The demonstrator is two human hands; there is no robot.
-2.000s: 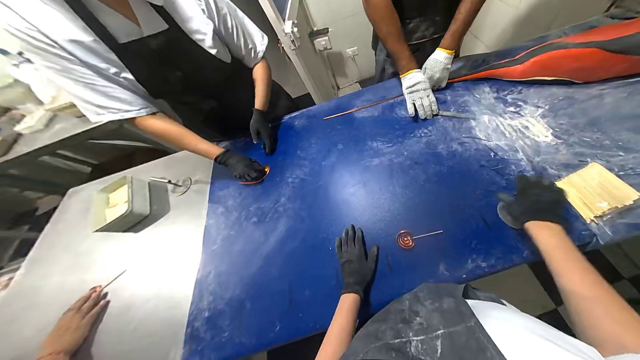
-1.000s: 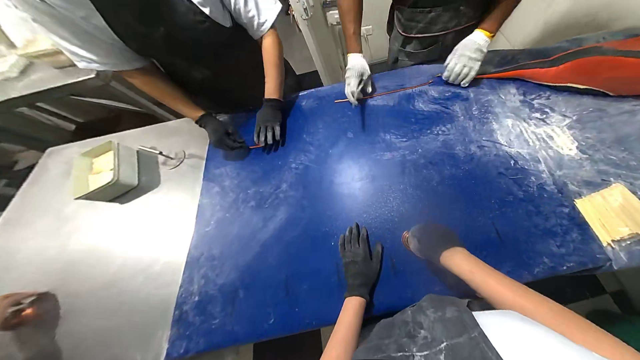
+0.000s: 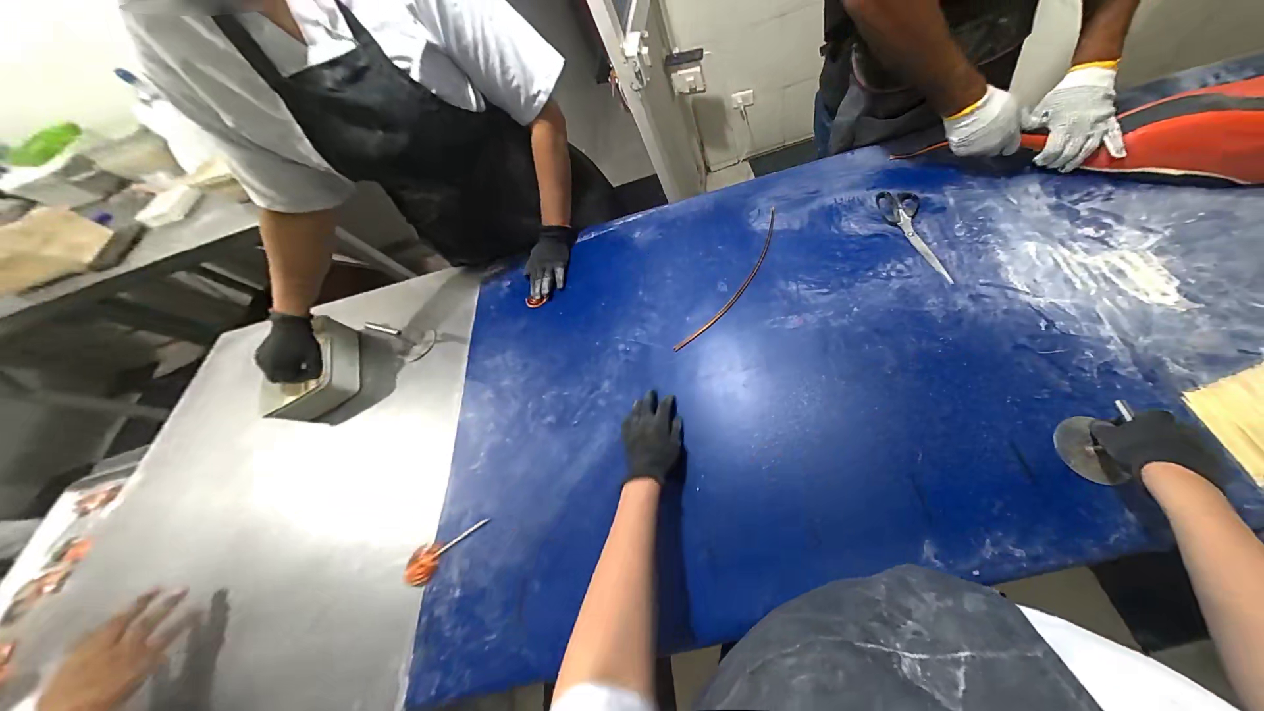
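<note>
My left hand, in a black glove, lies flat with fingers apart on the blue table surface and holds nothing. My right hand, also gloved in black, is at the right beside the sticks, closed around the short handle of a round metal disc press. A spiral lollipop on a stick lies left of my left hand, at the edge of the blue surface. Above my left hand a thin dark red candy rope lies loose in a curve. Pale sticks lie in a stack at the right edge.
One co-worker's gloved hand reaches into a metal container; the other touches a small coil. A second press stands nearby. White-gloved hands hold a large red candy mass. Scissors lie open. A bare hand is lower left.
My right hand has moved right with the press, from beside my left hand. The rope, held by white-gloved hands before, now lies loose nearer me. A co-worker's hand has moved to the container.
</note>
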